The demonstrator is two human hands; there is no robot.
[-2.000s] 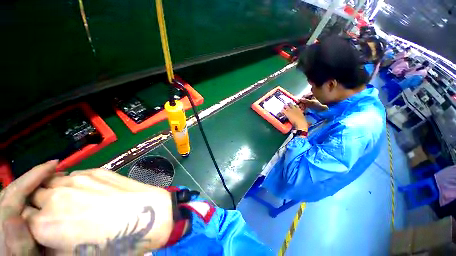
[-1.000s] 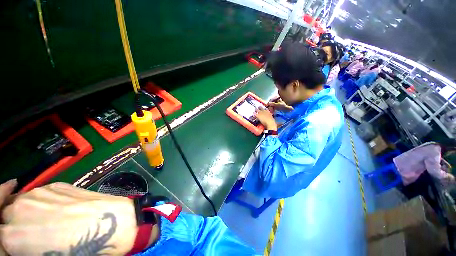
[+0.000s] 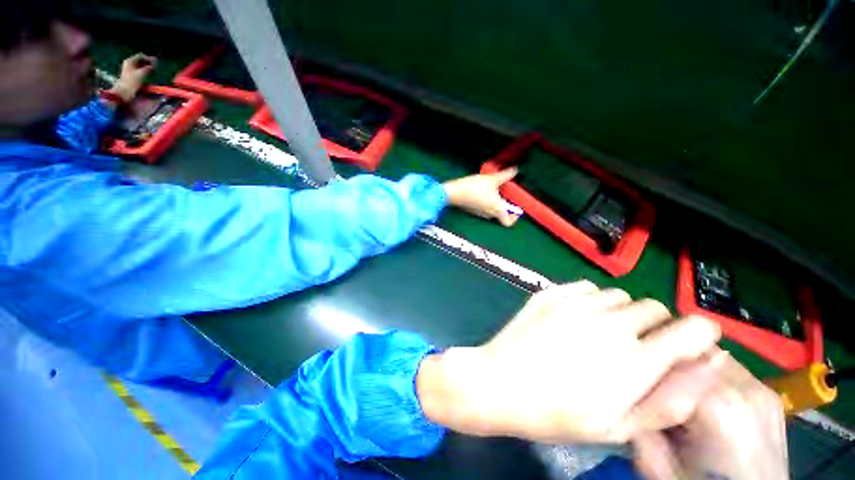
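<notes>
My left hand (image 3: 553,366) reaches in from the lower left in a blue sleeve. Its fingers are curled over my right hand (image 3: 727,417), and the two hands touch. No tool or part shows in either; the right hand's fingers are partly hidden and blurred. Just right of the hands is the yellow-orange electric screwdriver (image 3: 802,389), partly cut off and not held. Behind the hands a tablet unit (image 3: 712,281) lies in a red frame (image 3: 750,339) on the green belt.
At left a person in a blue smock (image 3: 187,244) stretches an arm across the bench and touches another red frame (image 3: 562,232). More red-framed units lie further left. A grey post (image 3: 277,89) stands by the worn white rail (image 3: 487,258).
The view has swung left along the line. The neighbour on the right and the dish are out of view; another person's arm now crosses at left. My hands stay together, now at lower right.
</notes>
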